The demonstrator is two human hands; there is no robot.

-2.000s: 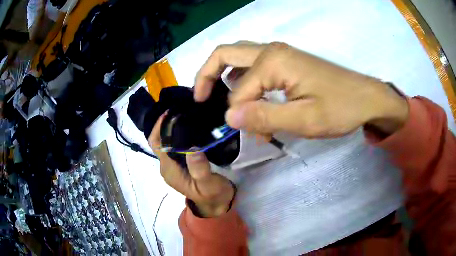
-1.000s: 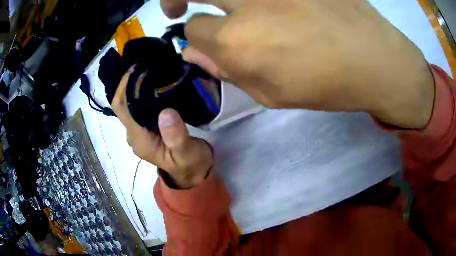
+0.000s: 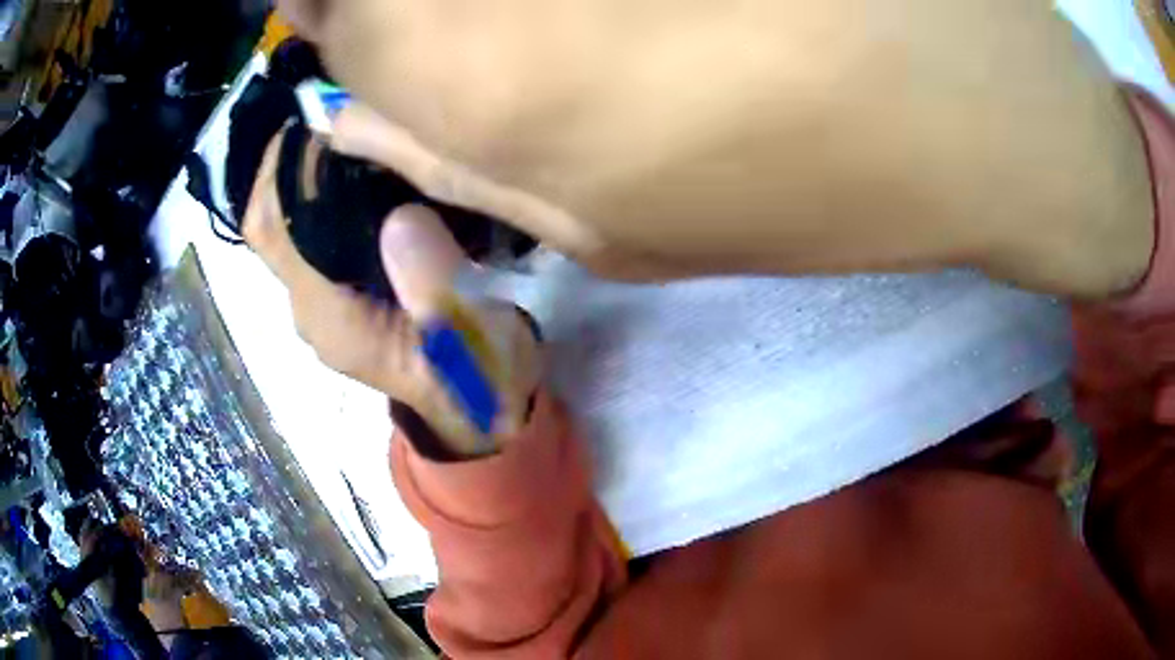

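My left hand (image 3: 374, 310) holds the black round housing (image 3: 342, 213) from below, thumb on its near edge. My right hand (image 3: 722, 142) is large and close to the camera, covering the housing's far and right parts. A small white and blue wire connector (image 3: 313, 103) shows at my right fingertips, which seem to pinch it; the exact grip is partly hidden. Blue and yellow wires (image 3: 459, 374), blurred, hang over my left thumb base and wrist. A black cord (image 3: 204, 187) loops out left of the housing.
The white ribbed sheet (image 3: 773, 374) covers the bench. A clear tray of silver-white star-shaped parts (image 3: 219, 464) lies at left. A thin dark wire (image 3: 365, 516) lies beside it. Dark parts (image 3: 58, 271) crowd the far left. Orange tape (image 3: 275, 32) shows at the top.
The view has shifted, and both hands and the housing sit further up and left. My right hand has come closer to the camera. The blue and yellow wires now hang over my left wrist.
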